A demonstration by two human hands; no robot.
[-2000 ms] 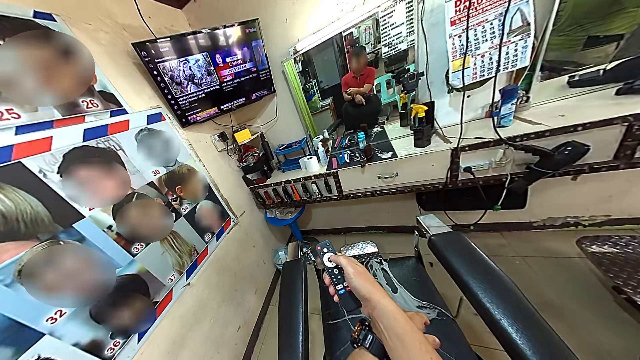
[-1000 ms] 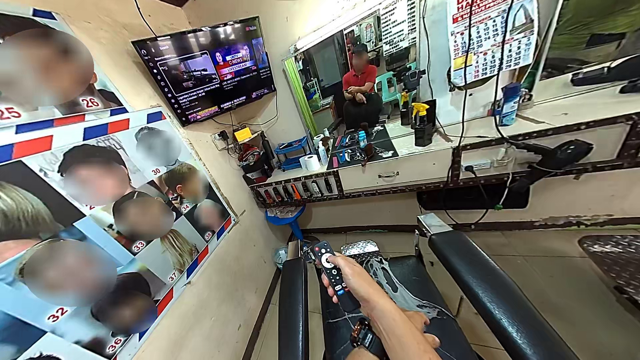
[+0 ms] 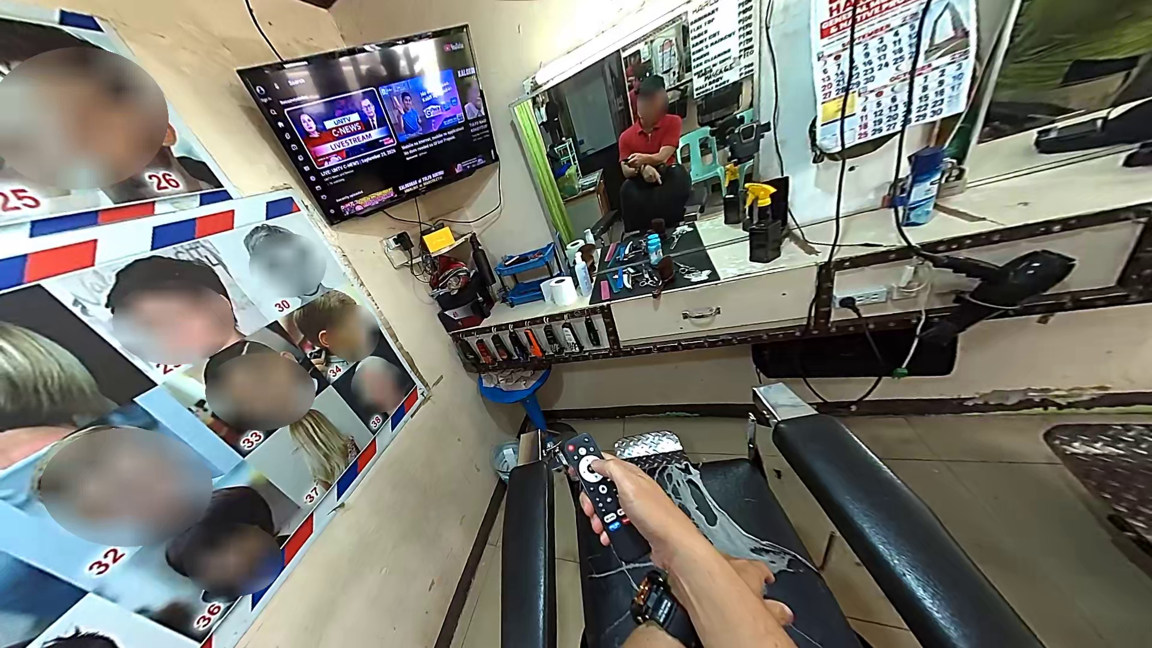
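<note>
My right hand (image 3: 634, 504) reaches forward over the barber chair's seat and holds a black TV remote (image 3: 601, 493), its thumb over the round pad near the top. Below it, my left hand (image 3: 763, 589) crosses under the right forearm; a dark smartwatch (image 3: 657, 601) sits on the left wrist. Only part of the left hand shows, and its grip is hidden. On the wall at the upper left hangs a television (image 3: 373, 121), lit with a menu of video tiles; the large left tile is outlined.
Black padded armrests (image 3: 529, 549) flank the worn seat (image 3: 720, 504). Ahead, a counter (image 3: 576, 310) carries barber tools, a tissue roll (image 3: 560, 290) and a spray bottle (image 3: 763, 220). A hair dryer (image 3: 1026, 277) hangs at right. The mirror (image 3: 589, 117) shows a person in red. Haircut posters cover the left wall.
On the television the video tiles have shifted left; the news livestream tile, at right before, now fills the outlined left place. Both hands stay about where they were, the remote still held.
</note>
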